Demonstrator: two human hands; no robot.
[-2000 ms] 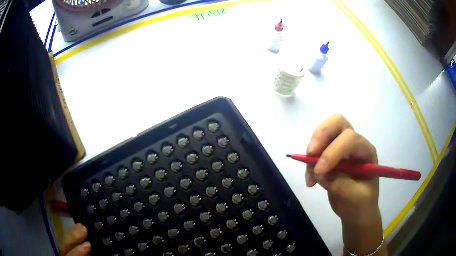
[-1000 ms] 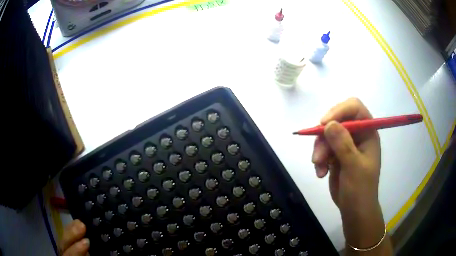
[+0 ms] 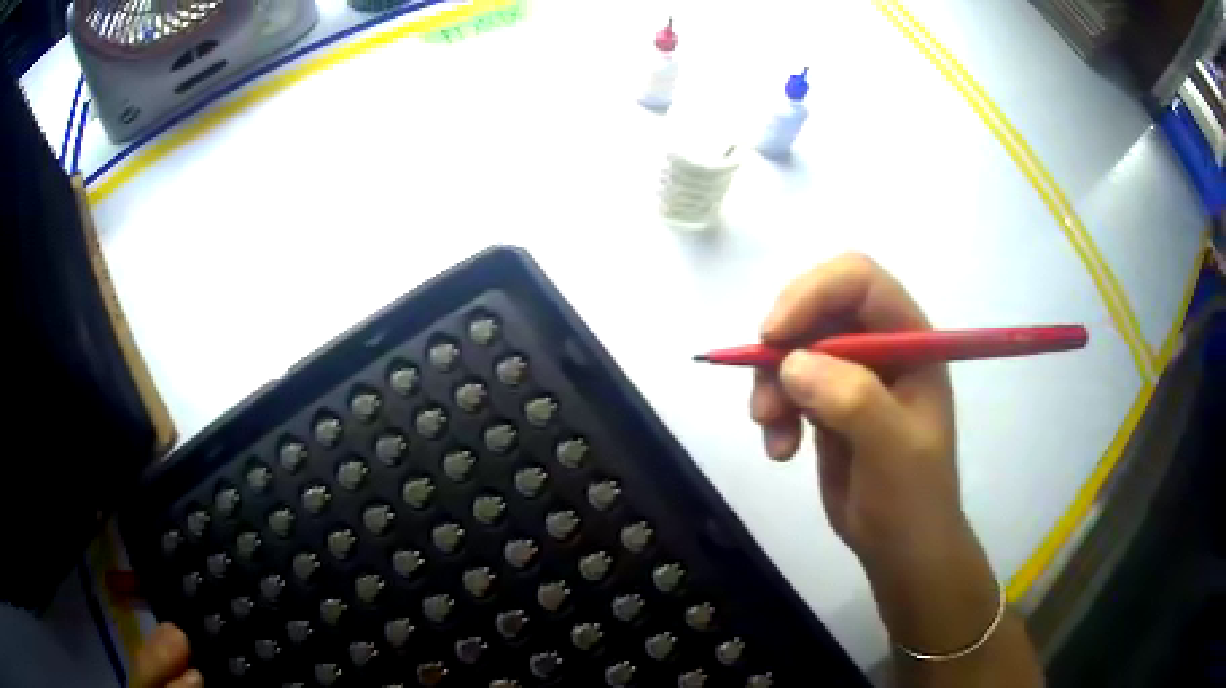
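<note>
A black component tray [image 3: 538, 336] lies tilted in the view, cut off by the bottom edge, with rows of small round metal components [image 3: 487, 507] in its pockets. My right hand [image 3: 867, 403] holds a red marker pen [image 3: 968, 346] between thumb and fingers, right of the tray and apart from it. The dark tip points left toward the tray's right edge. My left hand [image 3: 164, 659] is at the tray's lower left edge; only some fingertips show, and the rest is out of the picture.
A tray stack [image 3: 67, 350] with a cardboard edge [image 3: 124, 329] stands at left. A fan [image 3: 188, 54] is at the back left. A translucent bottle [image 3: 697, 186], a red-top bottle [image 3: 659, 74] and a blue-top bottle [image 3: 784, 118] stand beyond the tray. A small red piece [image 3: 123, 583] lies at lower left.
The whole view has shifted, so tray, bottles and hands sit further left. My right hand has turned the pen from slanting down to the right to nearly level, still gripping it.
</note>
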